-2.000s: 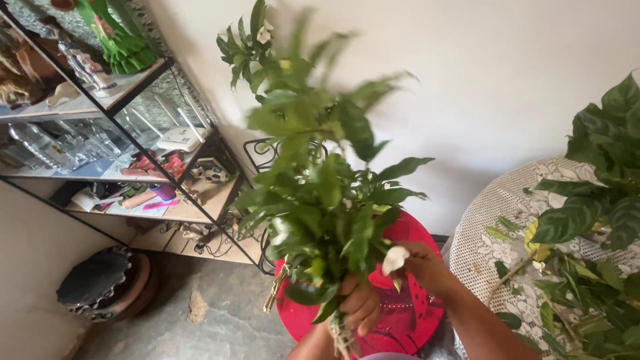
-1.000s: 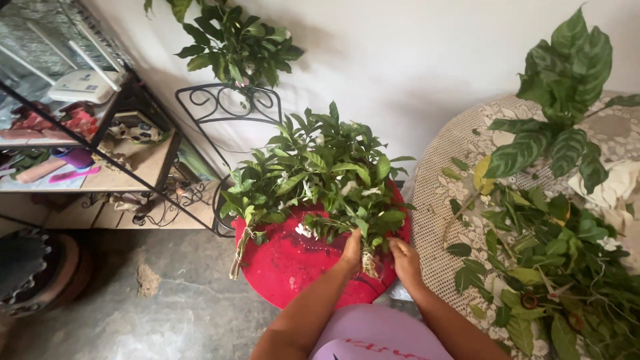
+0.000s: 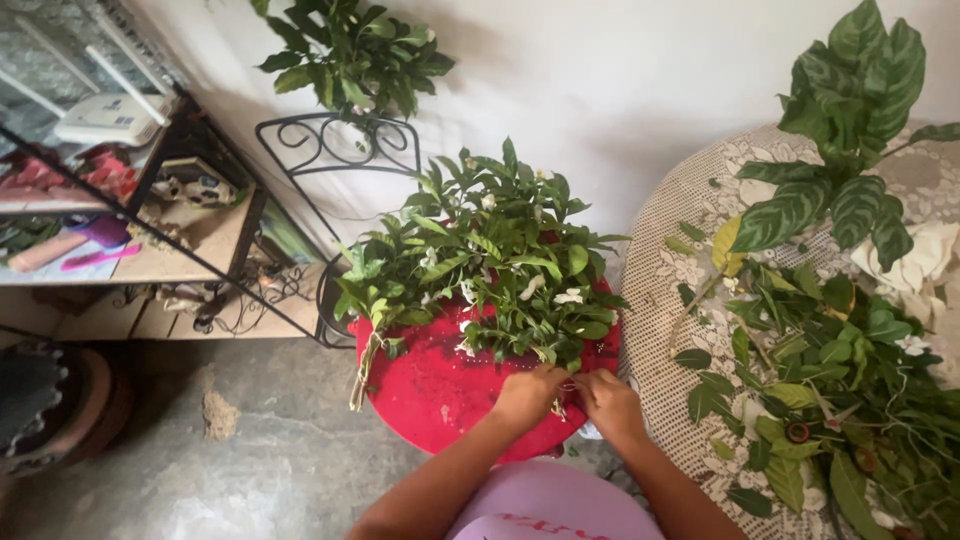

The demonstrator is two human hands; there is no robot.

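Observation:
A leafy bouquet with white flowers point(image 3: 517, 277) lies on a round red stool or table top point(image 3: 435, 390). My left hand point(image 3: 531, 397) and my right hand point(image 3: 611, 405) meet at its stem ends, near the front right edge of the red top. Thin pale string point(image 3: 568, 386) shows between my fingers, which are closed around the stems and string; the exact grip is partly hidden. Another bundle, its bare stems tied together point(image 3: 365, 367), rests at the left edge of the red top, its leaves running into the bouquet.
At the right, a round table with a crocheted cloth point(image 3: 652, 285) bears cut leafy stems point(image 3: 810, 360), scissors point(image 3: 831, 420) and a large patterned-leaf plant point(image 3: 847, 150). Behind stands a black scrolled metal chair point(image 3: 337, 142). A metal-framed shelf point(image 3: 202, 262) and a dark round pot point(image 3: 60, 405) are at the left.
The bouquet, held up in both hands two seconds ago, now lies on the red top. Both hands have come down to its stems, and string shows between the fingers now.

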